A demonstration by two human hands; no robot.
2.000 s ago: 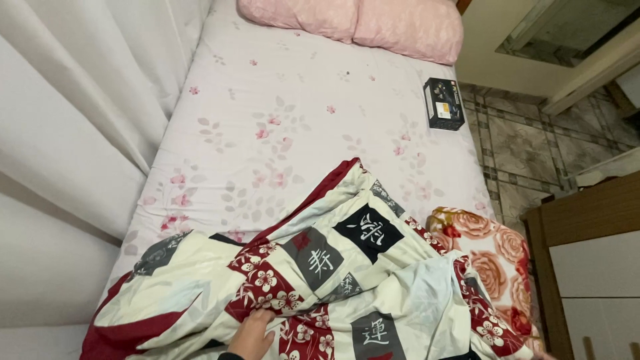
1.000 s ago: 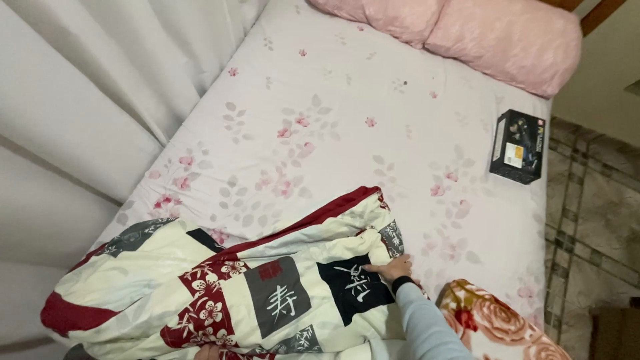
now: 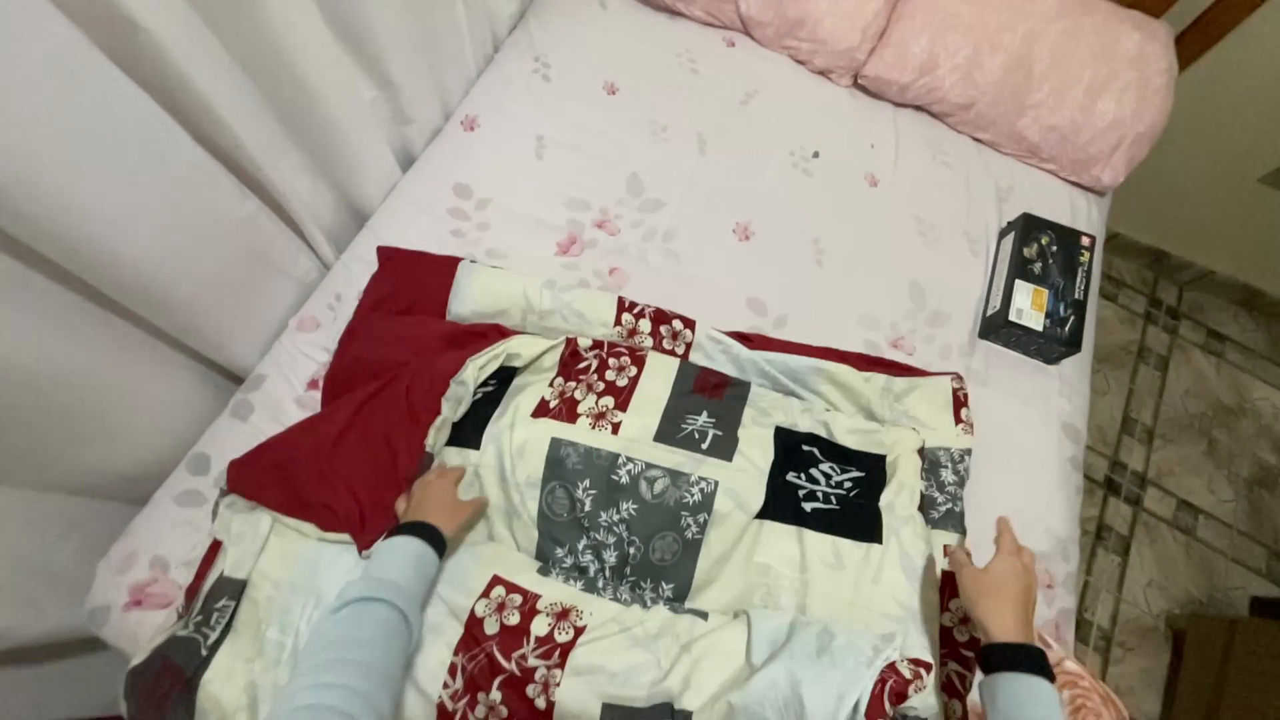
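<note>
A patchwork-print duvet cover or blanket (image 3: 800, 585) in cream, red, black and grey lies spread with folds over the lower part of the bed. Its plain red underside (image 3: 375, 430) shows where the left corner is turned over. On the cloth near that red fold rests my left hand (image 3: 442, 508), fingers spread, with no cloth clearly gripped. My right hand (image 3: 1000, 580) is at the right edge of the cloth, thumb and index finger apart, over the pale floral sheet (image 3: 680, 210). Both wrists have black cuffs.
Pink pillows (image 3: 1020, 90) lie at the head of the bed. A black printed box (image 3: 1037, 287) sits near the right edge. White curtains (image 3: 200, 150) hang along the left side. A rose-patterned blanket (image 3: 1080, 685) shows at the lower right, beside the tiled floor (image 3: 1160, 450).
The patterned cloth, bunched before, is spread wider and flatter, with its red underside now showing at left. My right hand has let go of the black patch area and is at the cloth's right edge.
</note>
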